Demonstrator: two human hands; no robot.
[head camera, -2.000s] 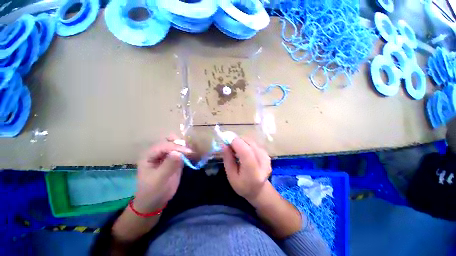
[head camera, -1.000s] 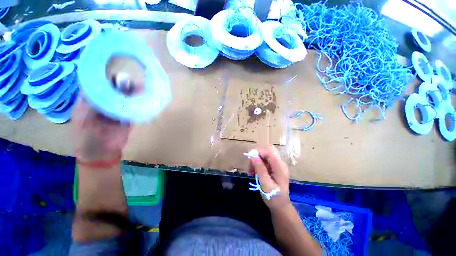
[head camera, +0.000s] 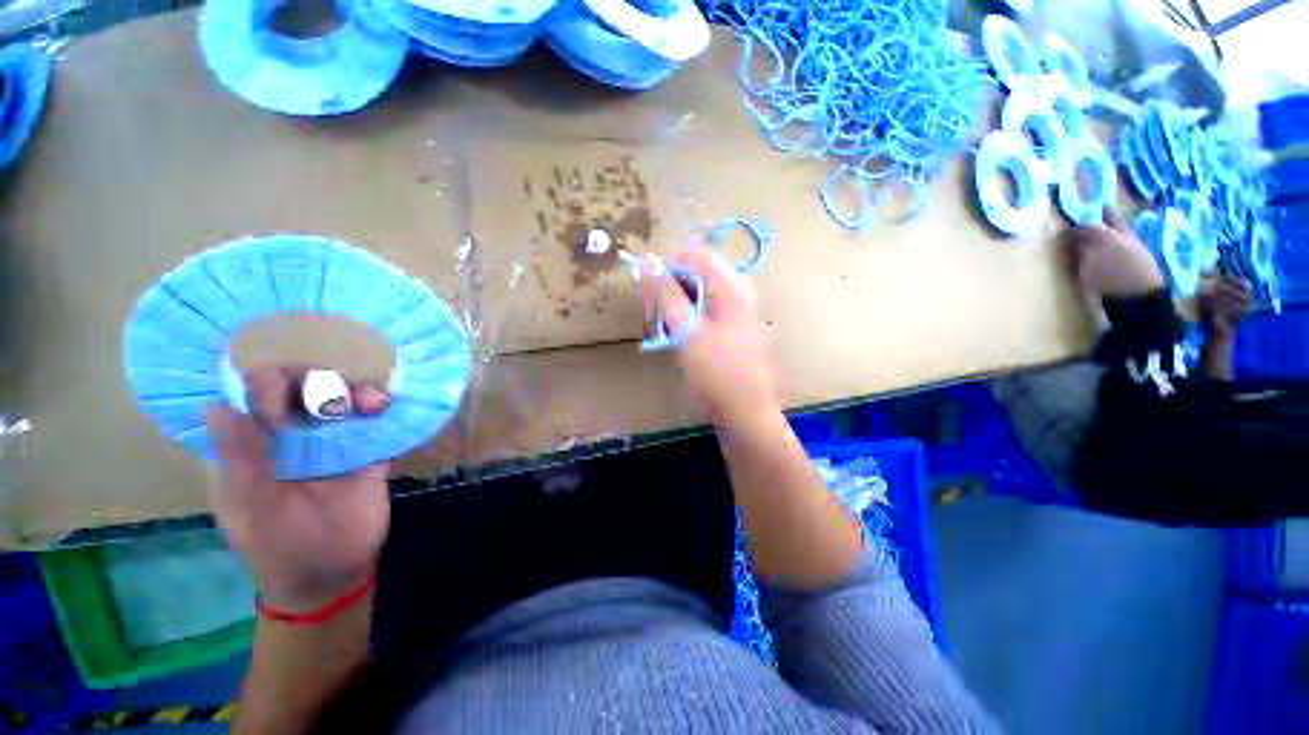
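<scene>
My left hand (head camera: 302, 503) holds a light-blue ring (head camera: 172, 345) from below, its pleated face up. Fingers show through the ring's hole, one with a white tip piece (head camera: 327, 394). My right hand (head camera: 711, 323), slightly blurred, is over the right side of the cardboard pad (head camera: 560, 309). It holds a looped light-blue cord (head camera: 695, 305); a white piece shows at its fingertips. The fingertips are close to the white dot (head camera: 597, 241) on the pad's dark spots; whether they touch the pad I cannot tell.
Blue rings (head camera: 309, 65) stand along the far edge, beside a cord pile (head camera: 876, 86). A short cord loop (head camera: 747, 241) lies right of the pad. Pale rings (head camera: 1012, 184) lie at right, near another person's hand (head camera: 1117, 261). Green (head camera: 86, 618) and blue (head camera: 907, 503) crates are below the table.
My left hand, which was empty two seconds ago, holds the ring, now lower and nearer with its pleated face showing. My right hand has moved forward onto the pad. Another person's arms have appeared at right.
</scene>
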